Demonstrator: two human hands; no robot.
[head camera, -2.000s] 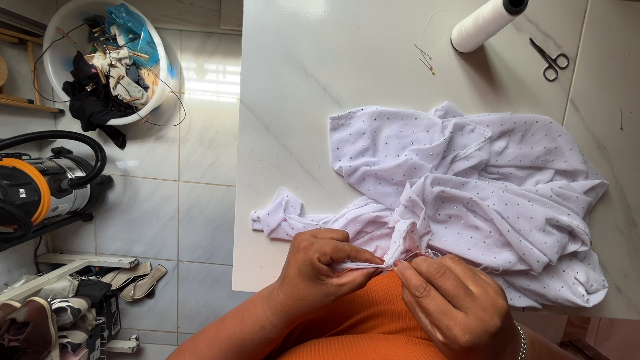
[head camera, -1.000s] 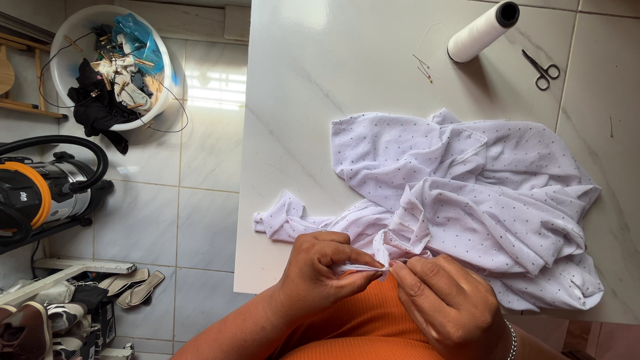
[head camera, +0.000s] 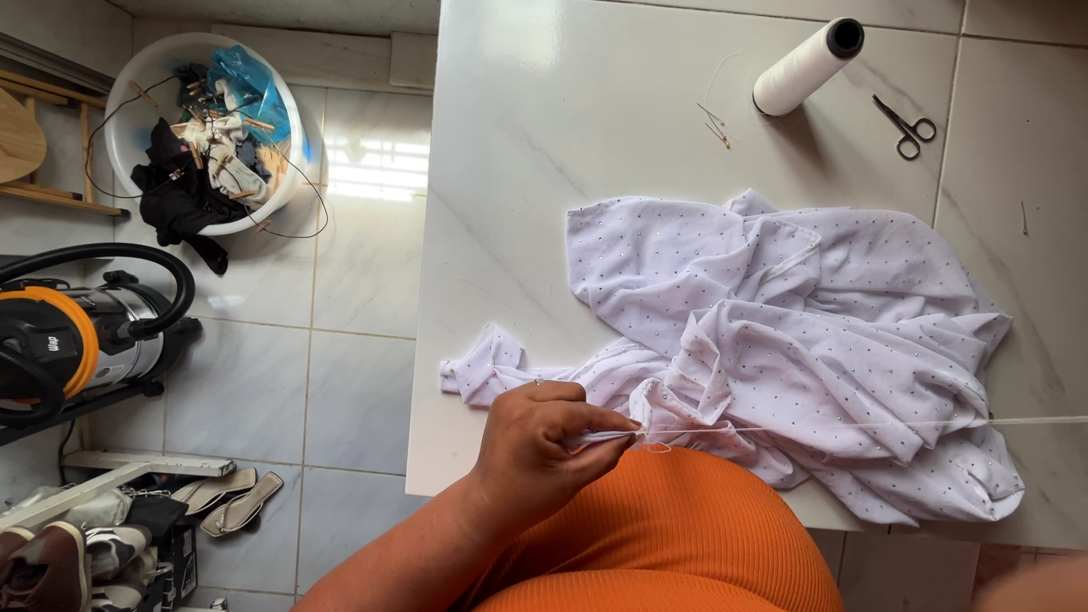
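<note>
A white garment dotted with small shiny studs (head camera: 850, 357) lies crumpled over the table. My left hand (head camera: 552, 446) pinches a folded edge of it between thumb and fingertips, near the table's front edge. From that pinch a white thread (head camera: 884, 423) runs taut to the right, out of the frame. At the lower right corner only a blurred bit of my right hand or forearm (head camera: 1033, 586) shows; its fingers are out of view. A cone of white thread (head camera: 799, 72) stands on the table behind the garment, and small black-handled scissors (head camera: 905, 127) lie right of it.
Several pins or needles (head camera: 716, 127) lie left of the cone, and a single one (head camera: 1024, 218) at the right. Beyond the table's left edge, a white basin (head camera: 293, 170) of cloths and clothespins, a vacuum cleaner (head camera: 93, 336), sandals (head camera: 242, 503) and shoes (head camera: 42, 565) stand on the tiled floor.
My right hand was beside my left at the cloth; it has moved far right, mostly out of view. A taut thread now stretches across the garment. My left hand keeps its pinch.
</note>
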